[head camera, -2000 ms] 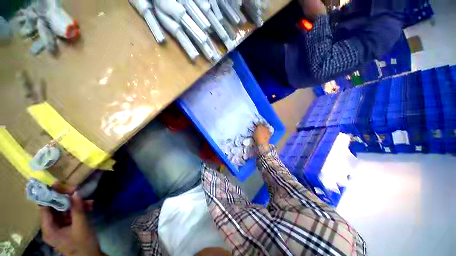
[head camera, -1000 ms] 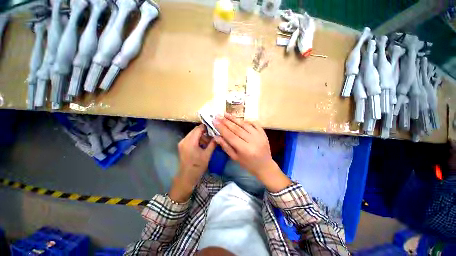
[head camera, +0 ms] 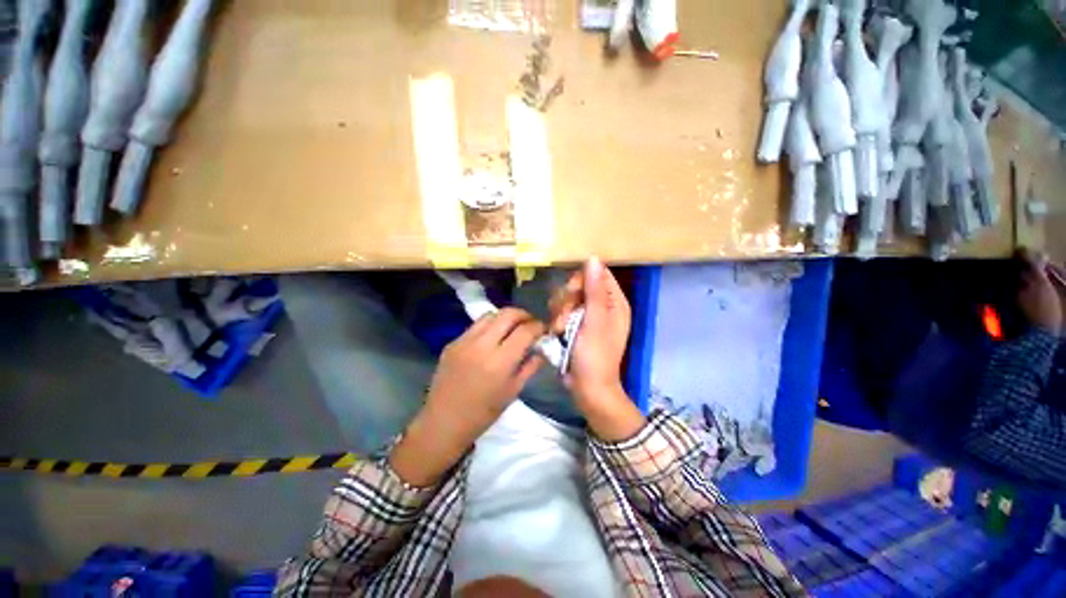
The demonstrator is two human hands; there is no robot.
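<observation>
My left hand (head camera: 477, 376) is closed around a grey-white stem part (head camera: 470, 294) over my lap, just in front of the bench edge. The stem's narrow end points up and left, and its head lies between my hands. My right hand (head camera: 600, 339) holds a small grey-white piece (head camera: 572, 335) against or very near the stem's head; my fingers hide whether they touch. A whitish dab (head camera: 485, 188) lies on the bench between two strips of yellow masking tape (head camera: 532, 181).
Stem parts lie in rows at bench left (head camera: 113, 88) and right (head camera: 871, 117). A blue-rimmed bin (head camera: 798, 386) stands beside my right knee; another blue bin (head camera: 210, 371) holds grey pieces at lower left. A whitish bundle (head camera: 658, 21) lies at the back. Another person's sleeve (head camera: 1019, 391) shows right.
My right hand has left the bin and come to my left hand. Since the last frame, the hands have turned the stem part and shifted slightly right and down in view.
</observation>
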